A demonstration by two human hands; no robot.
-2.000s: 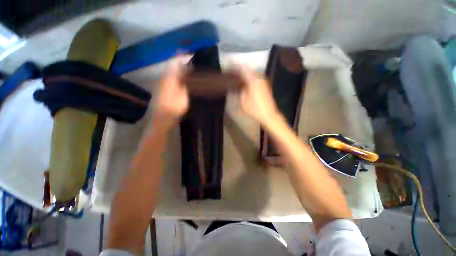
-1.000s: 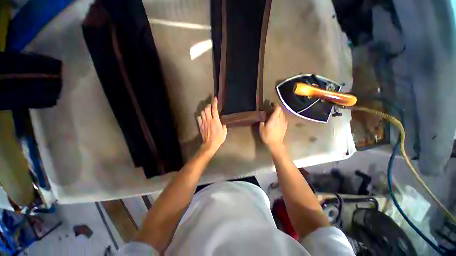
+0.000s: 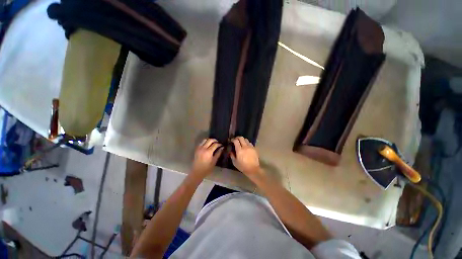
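Note:
A long dark sleeve (image 3: 243,71) with a brown lengthwise seam lies on the table in front of me. My left hand (image 3: 207,154) and my right hand (image 3: 244,153) are close together on its near end, fingers curled on the cloth, pinching it at the seam. The exact hold under the fingers is hidden. A second dark sleeve (image 3: 344,91) with a brown hem band and brown rounded end lies to the right, untouched. The steam iron (image 3: 387,162) rests at the far right, its orange handle free.
A stack of sleeves (image 3: 126,28) lies over the olive pressing form (image 3: 91,81) at left. A white paper strip (image 3: 307,80) lies between the two sleeves. The iron's hose (image 3: 434,212) trails at the right table edge (image 3: 349,216).
My hands have left the right sleeve's hem and moved left to the near end of the other sleeve, now close together. The camera view has shifted.

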